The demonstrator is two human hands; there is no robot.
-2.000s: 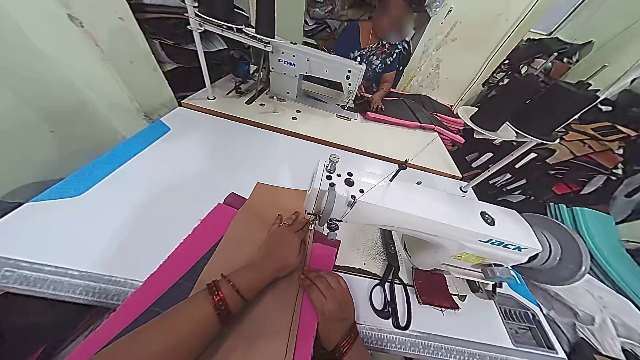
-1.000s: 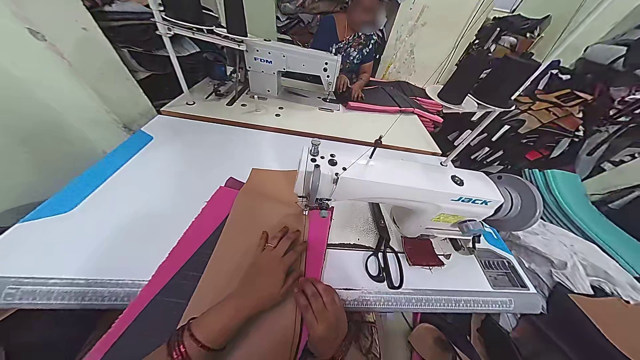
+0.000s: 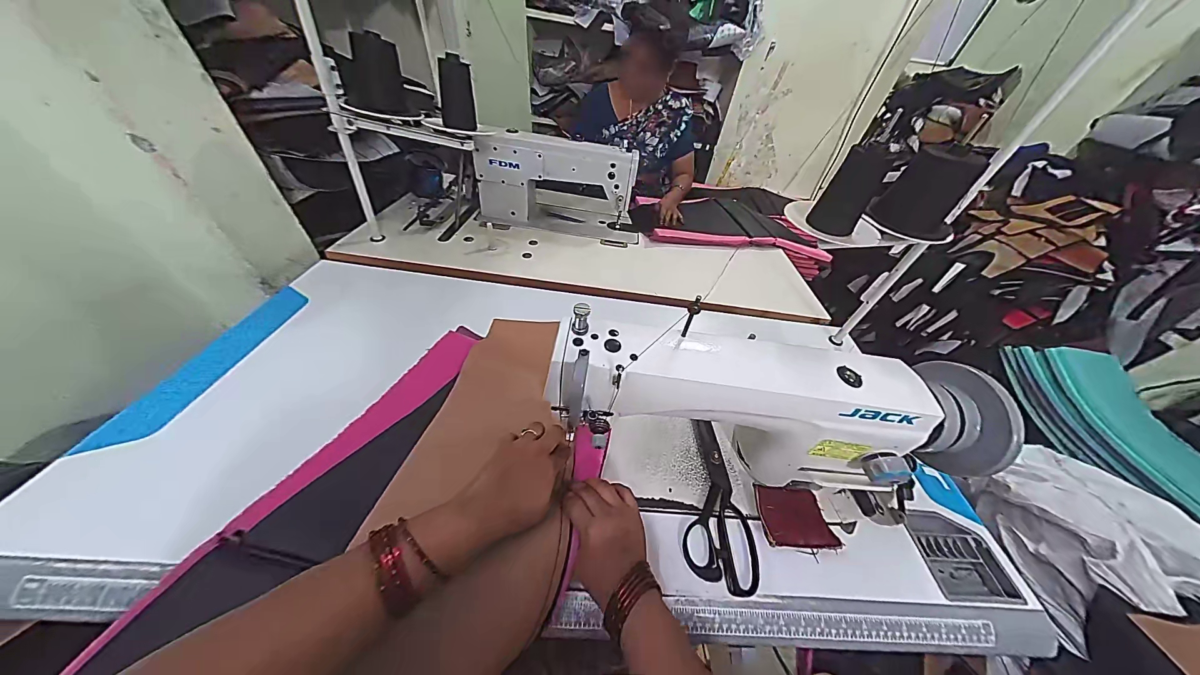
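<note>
My left hand (image 3: 520, 483), with a ring and red bangles at its wrist, rests on a tan sheet of material (image 3: 469, 398), its fingers bunched close to the needle area of a white Jack sewing machine (image 3: 741, 380). Just below the presser foot, my right hand (image 3: 605, 534) holds the sheet's edge together with a pink strip (image 3: 589, 457). Under the tan sheet lies a black piece with a pink border (image 3: 375, 441). Black-handled scissors (image 3: 720, 525) and a dark red fabric scrap (image 3: 797, 517) are right of my right hand.
Across the table, a person (image 3: 637, 122) rests a hand on black and pink pieces (image 3: 731, 220) beside an FDM sewing machine (image 3: 553, 178). Black thread cones (image 3: 923, 192) stand at the right, above teal sheets (image 3: 1116, 422). A ruler strip (image 3: 778, 625) runs along the front edge.
My left hand has moved forward from lower on the tan sheet and now has its fingers bunched near the needle. My right hand is also nearer the presser foot than one second ago.
</note>
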